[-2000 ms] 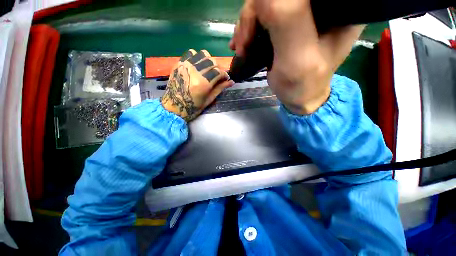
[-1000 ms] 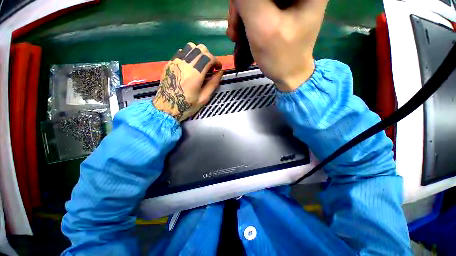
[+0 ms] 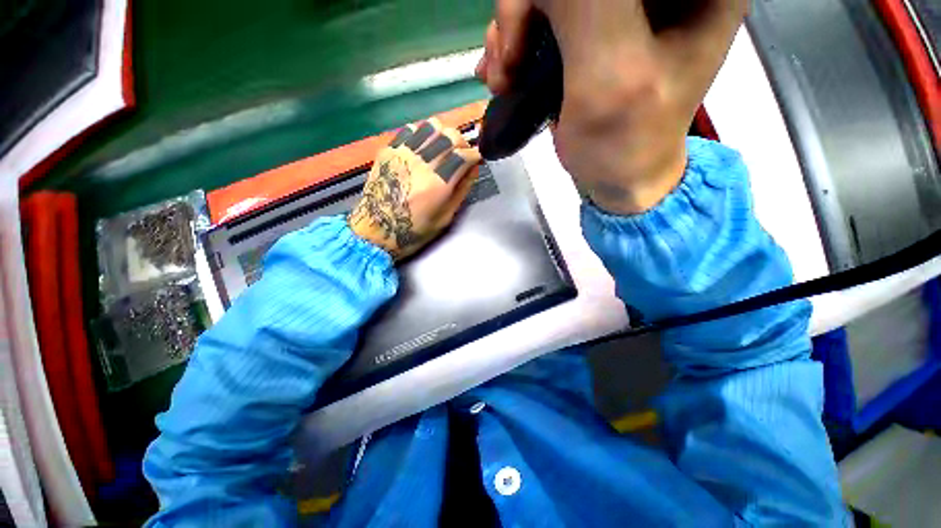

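A grey laptop bottom cover (image 3: 464,258) with a dark edge lies tilted on a white foam sheet (image 3: 593,284) over a red-orange pad (image 3: 299,170). My left hand (image 3: 418,186), tattooed, with dark bands on its fingers, rests on the cover near its far edge. Its fingertips are close to the screwdriver's lower end; whether they pinch a screw cannot be told. My right hand (image 3: 614,88) grips the black electric screwdriver (image 3: 521,108) above the cover's far right part. The tool's tip is hard to make out.
Two clear screw trays (image 3: 160,242) with heaped screws stand left of the cover. The black cord (image 3: 784,299) crosses my right forearm. Another grey panel (image 3: 810,134) lies at the right, a dark one (image 3: 46,67) at the far left. Red pads (image 3: 67,309) stand at the left.
The laptop cover and its pad have turned in view and shifted left. Both hands are still near the far edge, now closer to the cover's right end. The cord hangs lower across my right forearm.
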